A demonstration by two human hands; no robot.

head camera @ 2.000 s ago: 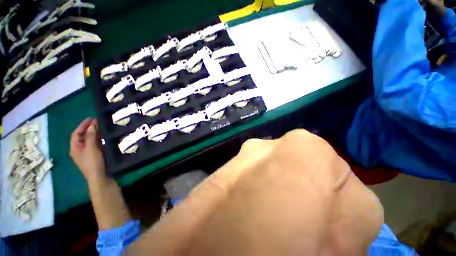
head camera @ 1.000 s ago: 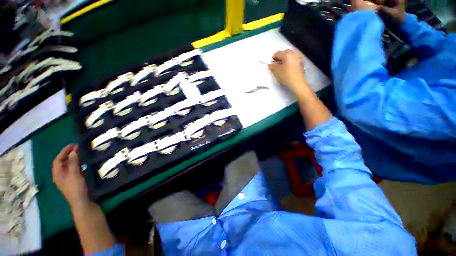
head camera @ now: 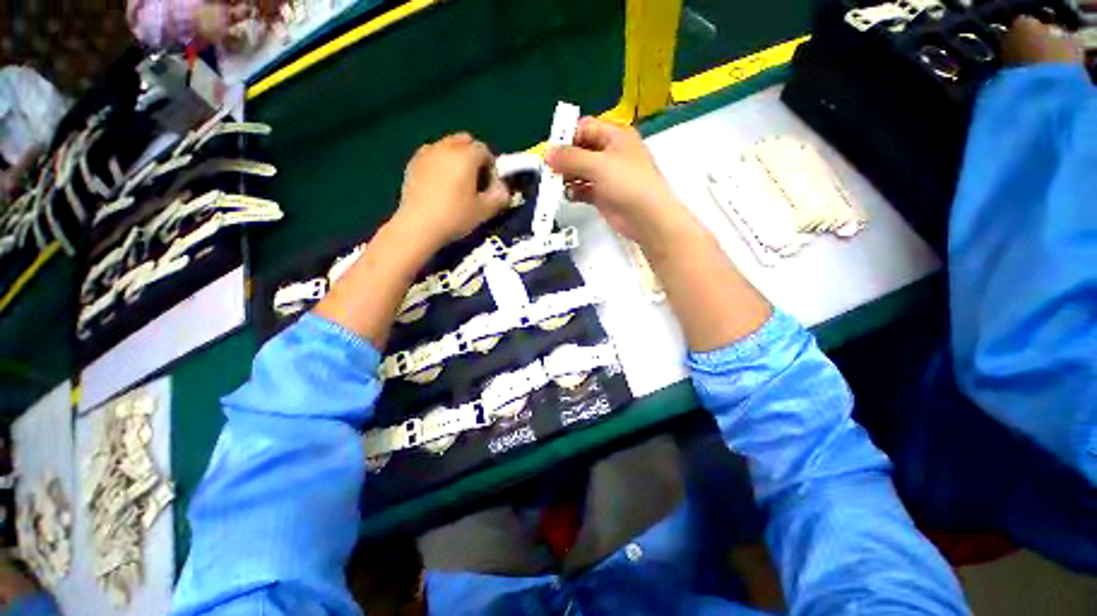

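Note:
My left hand (head camera: 451, 190) is over the back of the black foam tray (head camera: 481, 484), its fingers closed at a part-strapped watch (head camera: 519, 164) with a short white band; the fingertips hide most of it. My right hand (head camera: 611, 178), just to its right, pinches a long white strap (head camera: 551, 193) that hangs down over the tray's back right corner. Whether strap and watch touch cannot be told. Rows of white-banded watches (head camera: 451, 419) lie in the tray, partly hidden by my left forearm. A plain white label (head camera: 507, 289) lies among them.
Long straps (head camera: 788, 193) lie on the white sheet (head camera: 860, 259) at right. A jumbled pile of short straps (head camera: 124, 493) is at left. A neighbouring tray (head camera: 169, 259) is at far left. A yellow post (head camera: 651, 60) stands behind. A blue-sleeved person (head camera: 1023, 229) sits at right beside black trays.
My left hand has left the tray's left edge and moved to its back right. My right hand has come from the white sheet to the tray with a long strap. The view has shifted.

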